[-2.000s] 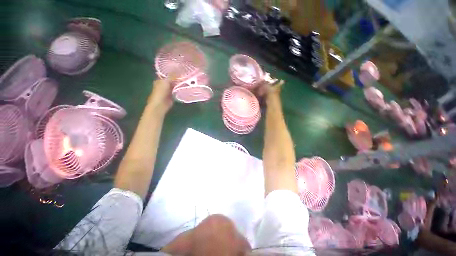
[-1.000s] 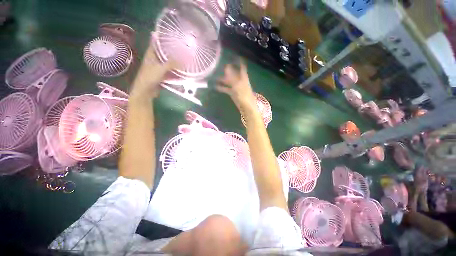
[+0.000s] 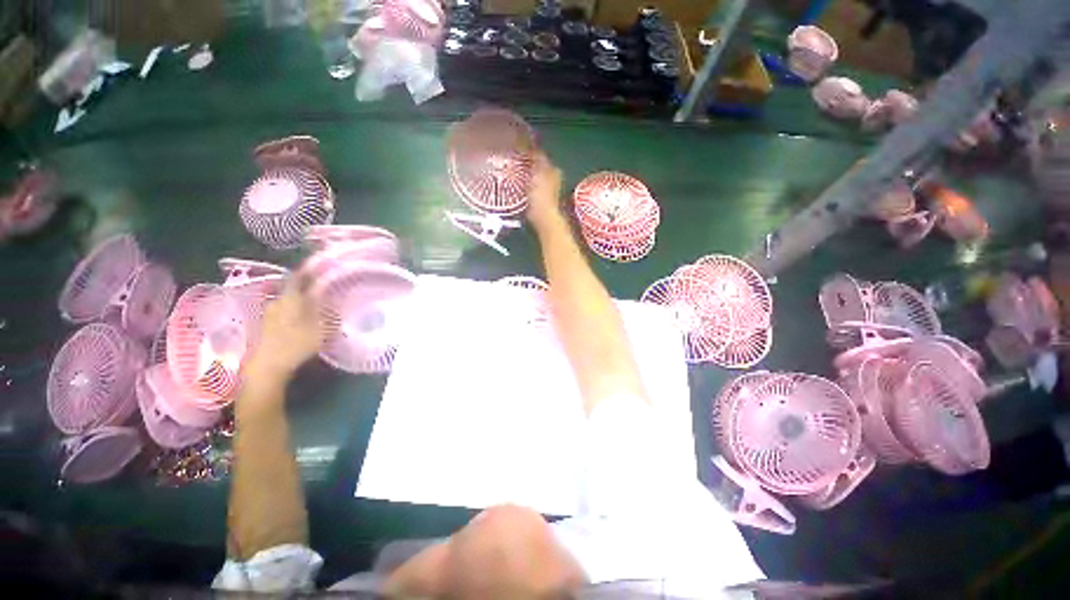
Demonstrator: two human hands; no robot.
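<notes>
My right hand [image 3: 543,188] is at the right side of a pink clip fan body [image 3: 493,164] beyond the white sheet [image 3: 469,410]; its fingers are partly hidden, so its grip is unclear. The clip points toward me. My left hand [image 3: 291,322] is shut on another pink clip fan body [image 3: 366,319] at the sheet's left edge, slightly blurred. A small stack of front grilles [image 3: 617,215] lies to the right of my right hand. More overlapping grilles [image 3: 716,311] lie at the sheet's right edge.
Piled clip fan bodies [image 3: 100,375] stand at left, with another pile [image 3: 909,399] at right. One fan body [image 3: 285,209] lies far left of centre. A grey metal bar [image 3: 868,176] crosses at right. Plastic bags [image 3: 399,70] and dark round parts [image 3: 552,41] are at the far side.
The view has shifted. The fan body beyond the sheet is now beside my right hand. My left hand has moved left and down to the fan body at the sheet's left edge.
</notes>
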